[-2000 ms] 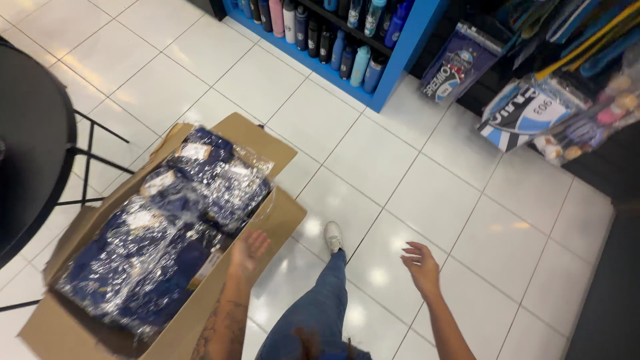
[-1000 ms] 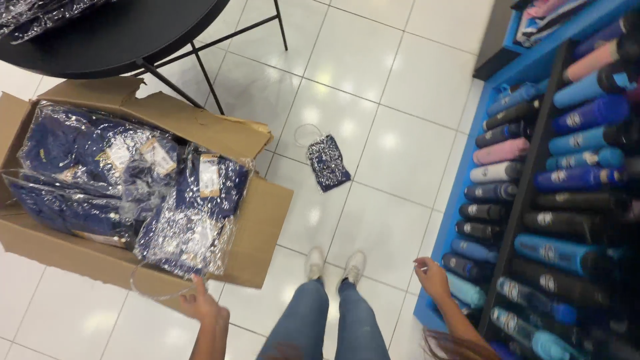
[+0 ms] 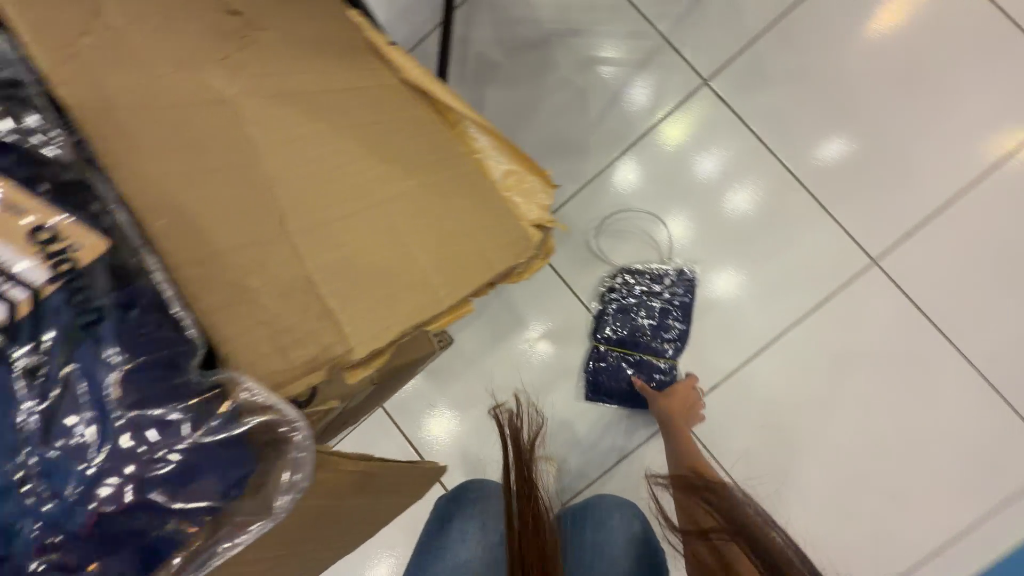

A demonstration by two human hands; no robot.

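My right hand (image 3: 678,402) grips the lower right corner of a dark blue folded garment in clear plastic (image 3: 640,328), which lies on the tiled floor. The thumb is on top of the pack. A thin yellow band crosses the pack, and a clear loop (image 3: 632,232) extends from its far end. My left hand is out of view. At the left, a large plastic-wrapped dark blue pack (image 3: 96,416) with a cardboard tag (image 3: 48,232) lies at the open cardboard box (image 3: 216,160).
The box's torn flap (image 3: 512,176) reaches over the white floor tiles (image 3: 840,384), and a lower flap (image 3: 352,496) sticks out near my knees (image 3: 612,536). A thin black leg (image 3: 446,40) stands beyond the box. Strands of long hair (image 3: 524,464) hang in view.
I have crouched, and the view is now much closer to the floor. My right hand has moved down to the pack on the floor and taken hold of it. My left hand has left the view.
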